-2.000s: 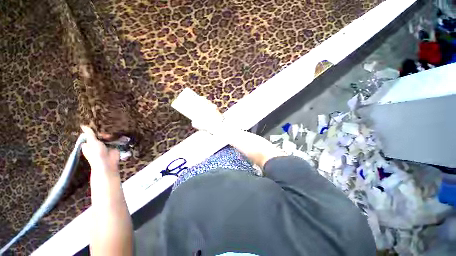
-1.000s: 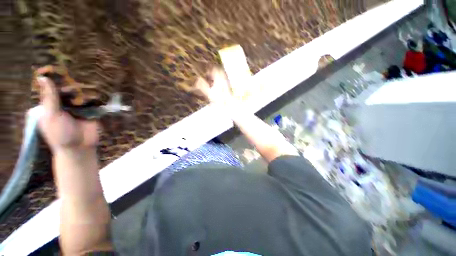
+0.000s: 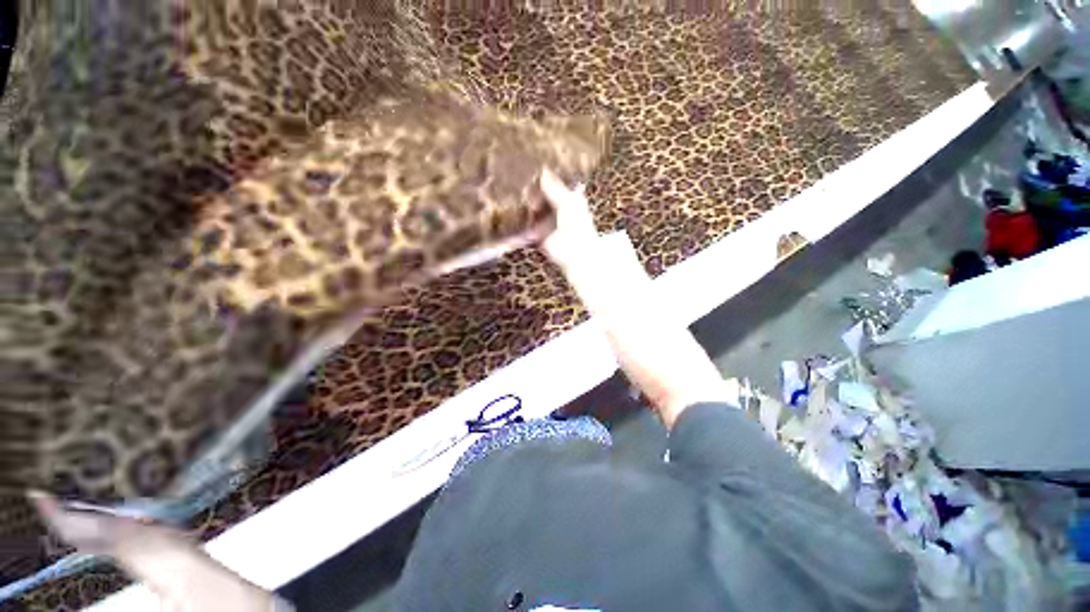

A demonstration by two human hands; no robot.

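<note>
Leopard-print fabric (image 3: 765, 108) covers the table. A raised, blurred fold of it (image 3: 395, 179) spans from the left to the middle, its pale edge hanging above the layer below. My right hand (image 3: 568, 227) grips this edge near the middle. My left hand (image 3: 114, 538) is at the lower left, blurred, at the fabric's pale edge with fingers extended; its grip is unclear. A cream block (image 3: 622, 254) shows partly behind my right hand at the white border.
White paper border (image 3: 837, 185) runs diagonally along the near table edge. Dark-handled scissors (image 3: 493, 415) lie on it. Scraps (image 3: 885, 442) are heaped on the floor at right, beside a pale box-like surface (image 3: 992, 347). Red and dark items (image 3: 1010, 233) lie beyond.
My right hand has moved off the cream block and up onto the fabric edge. My left hand has moved down and left. The fabric is now lifted in a broad fold between them.
</note>
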